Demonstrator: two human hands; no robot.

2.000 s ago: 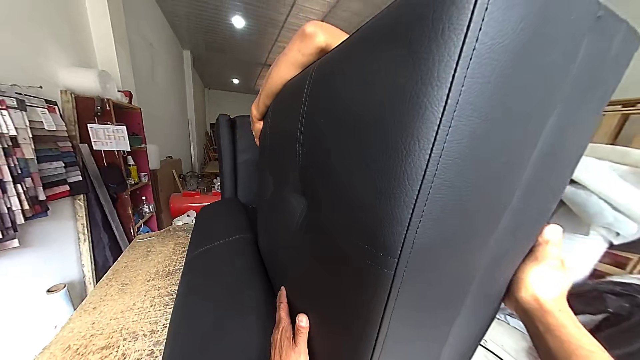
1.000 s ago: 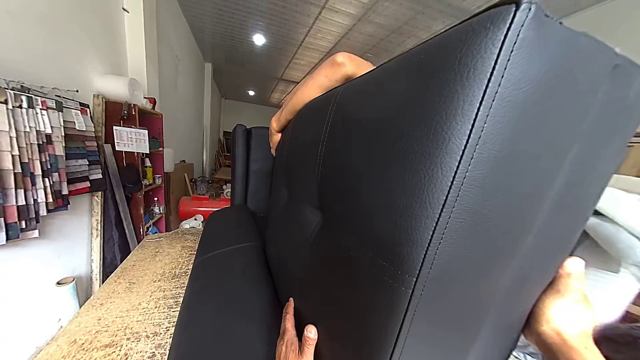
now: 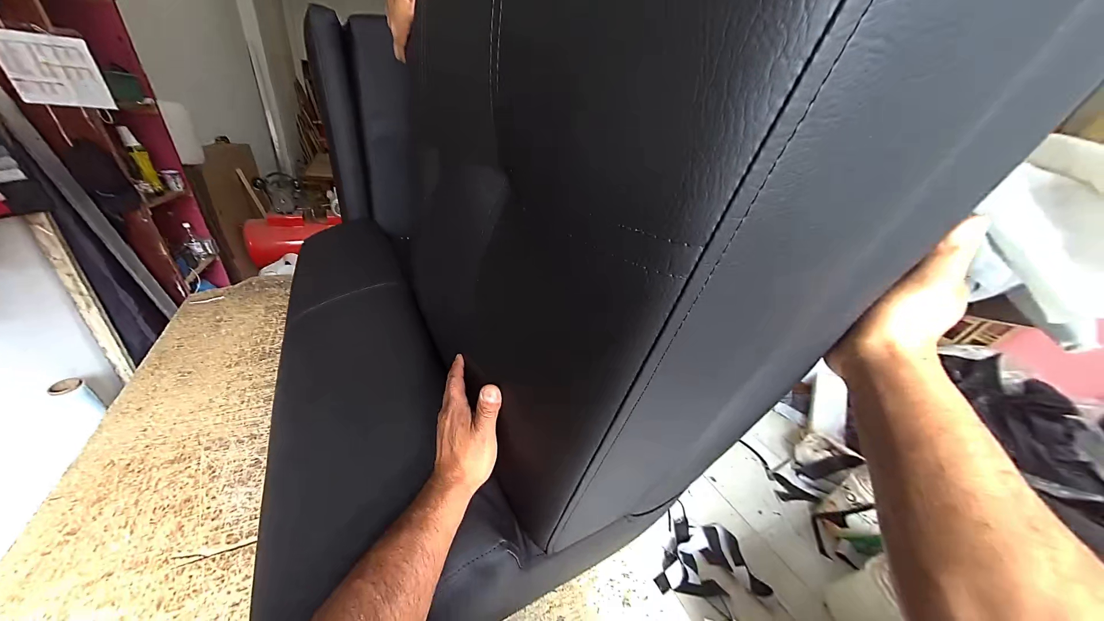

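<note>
A black faux-leather backrest (image 3: 595, 216) with stitched seams leans upright along a black upholstered seat (image 3: 354, 379), which lies on a worn wooden worktable. My left hand (image 3: 468, 431) rests where backrest and seat meet, thumb up against the backrest and fingers reaching toward the crease. My right hand (image 3: 914, 302) presses on the backrest's outer side panel; its fingers are partly hidden behind the panel. Beyond, a black upholstered armrest or side panel (image 3: 375, 121) stands at the far end. At the top, another person's hand (image 3: 400, 26) touches the backrest's far side.
The worktable's scratched top (image 3: 172, 431) stretches along the left. A red tank (image 3: 280, 237) and a shelf (image 3: 164, 197) with bottles stand behind. Fabric scraps (image 3: 711, 561) lie on the floor at lower right, near dark cloth (image 3: 1018, 423). A roll (image 3: 69, 388) stands at left.
The view has tilted down and shows more of the seat, floor and both my forearms. My hands stay on the backrest, and the other person's hand remains at its far side.
</note>
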